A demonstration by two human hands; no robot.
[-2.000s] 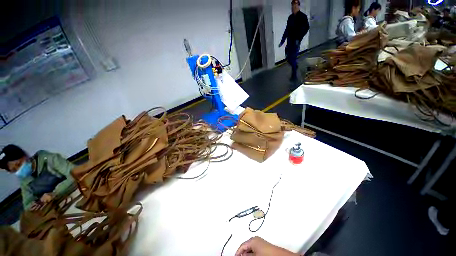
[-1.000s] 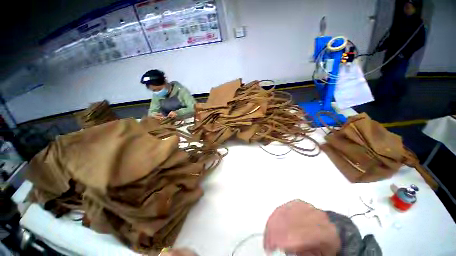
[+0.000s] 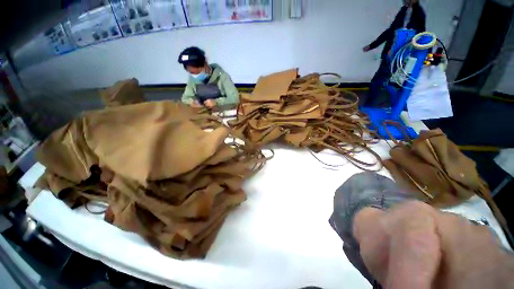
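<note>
A blurred bare fist, which looks like my right hand (image 3: 417, 242), is large and close at the lower right. Its fingers are curled, and skin runs on to the right edge. A grey sleeve (image 3: 352, 211) lies against its left side. Whether my left hand overlaps there, and whether anything is held, cannot be told. A large heap of tan-brown bags (image 3: 152, 147) lies on the left of the white-covered table (image 3: 282, 226). A second pile with many loop handles (image 3: 287, 110) is at the far side. More brown bags (image 3: 437, 169) lie at the right, partly behind the hand.
A masked person in green (image 3: 211, 87) sits beyond the table. A blue stand machine (image 3: 403, 84) with hoses and hanging white paper (image 3: 429, 96) is at the back right. Another person in dark clothes (image 3: 397, 34) stands behind it. Posters (image 3: 225, 11) hang on the wall.
The view has swung left since the first frame, bringing the large left heap into sight. The visible hand is now larger and further right. The red can has gone out of sight.
</note>
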